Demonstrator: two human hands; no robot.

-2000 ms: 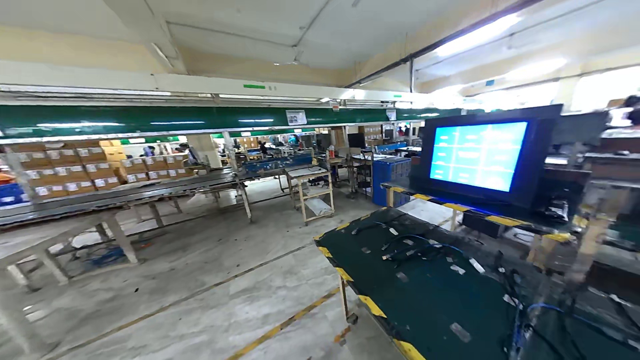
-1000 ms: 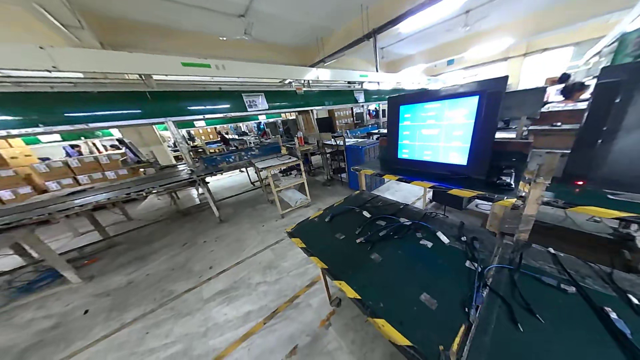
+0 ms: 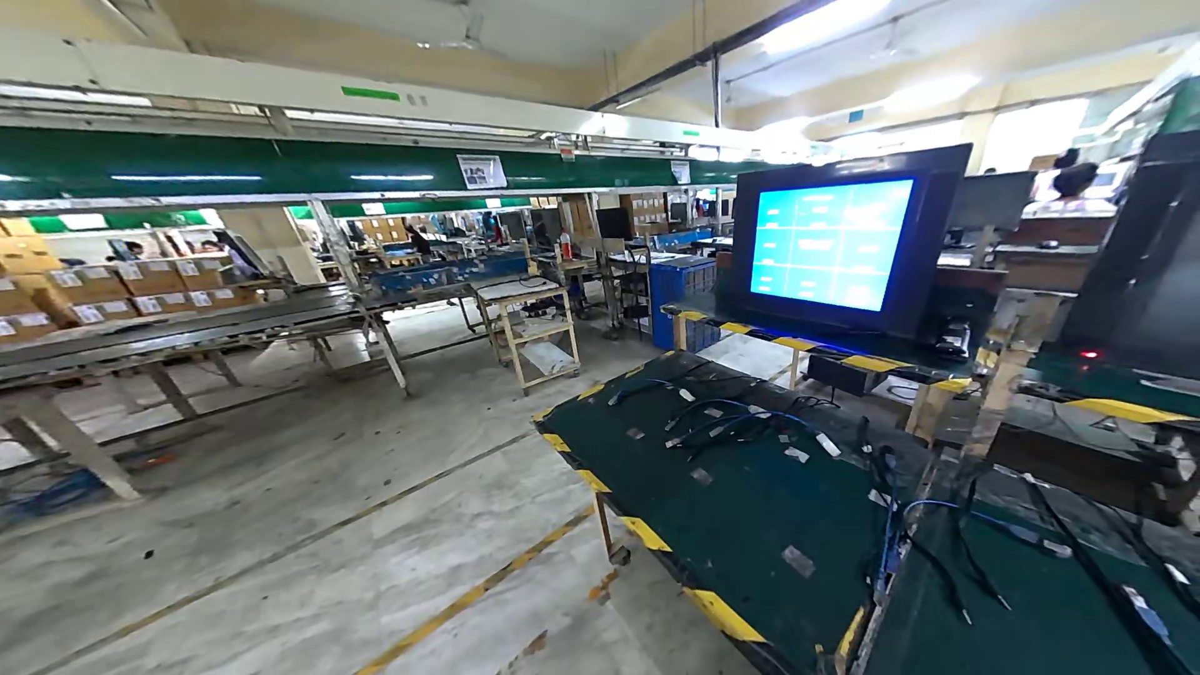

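Neither my left hand nor my right hand shows in the head view. At the right is a workbench with a dark green top (image 3: 741, 516), edged in yellow and black tape. Black and blue cables (image 3: 759, 412) with pale tags lie across its back part, and more black cables (image 3: 1059, 516) lie on the adjoining green top at the far right. On a raised shelf behind the bench stands a monitor (image 3: 830, 244) with a lit blue screen showing a grid of panels. A second dark screen or panel (image 3: 1144, 253) is cut off by the right edge, near a small red light (image 3: 1089, 354).
A wheeled metal rack (image 3: 539, 333) and a blue crate stack (image 3: 682, 295) stand beyond the bench. A long conveyor table (image 3: 178, 328) runs along the left, with cardboard boxes (image 3: 150, 281) behind it. Taped lines mark the concrete floor (image 3: 356, 525). A person (image 3: 1073, 187) is at the back right.
The view has swung and shifted: the monitor now sits further left in the frame, and more of the adjoining bench and the dark panel show at the right.
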